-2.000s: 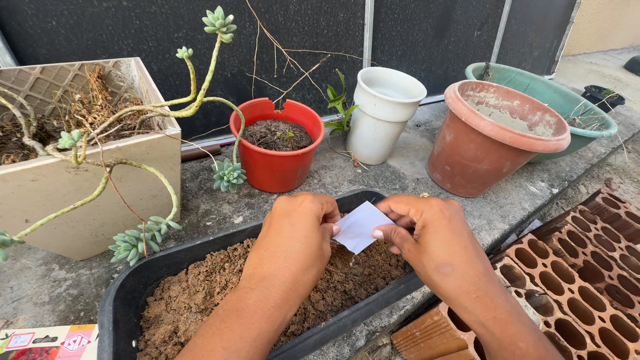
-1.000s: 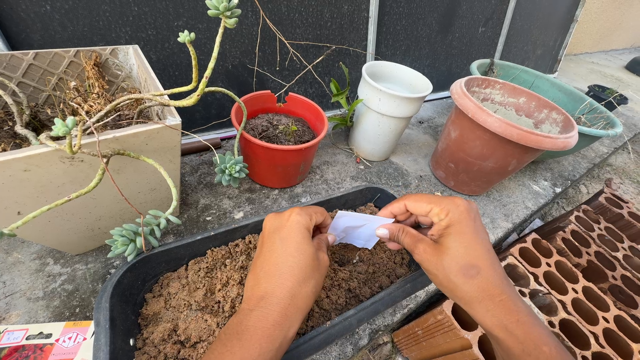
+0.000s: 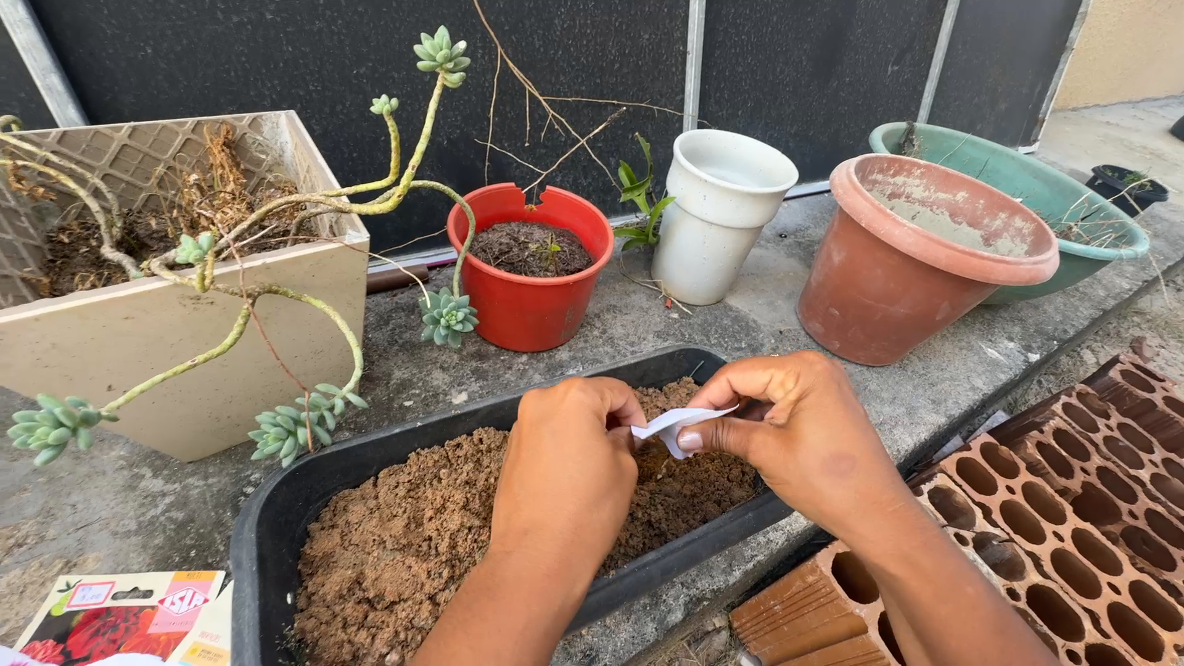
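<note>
A small piece of white paper, creased and curved, is pinched between both hands above the soil. My left hand grips its left end, and my right hand holds its right side between thumb and fingers. Beneath them lies a black rectangular planter filled with loose brown soil. Whether anything lies inside the paper cannot be seen. An ISLA seed packet with a picture of red flowers rests by the planter's left end.
A beige planter with trailing succulents stands at left. Behind the soil are a red pot, a white pot, a terracotta-coloured pot and a green basin. Hollow clay bricks lie at lower right.
The paper was flat and facing up two seconds ago; now it is tilted and bent into a narrow fold. Both hands still hold it.
</note>
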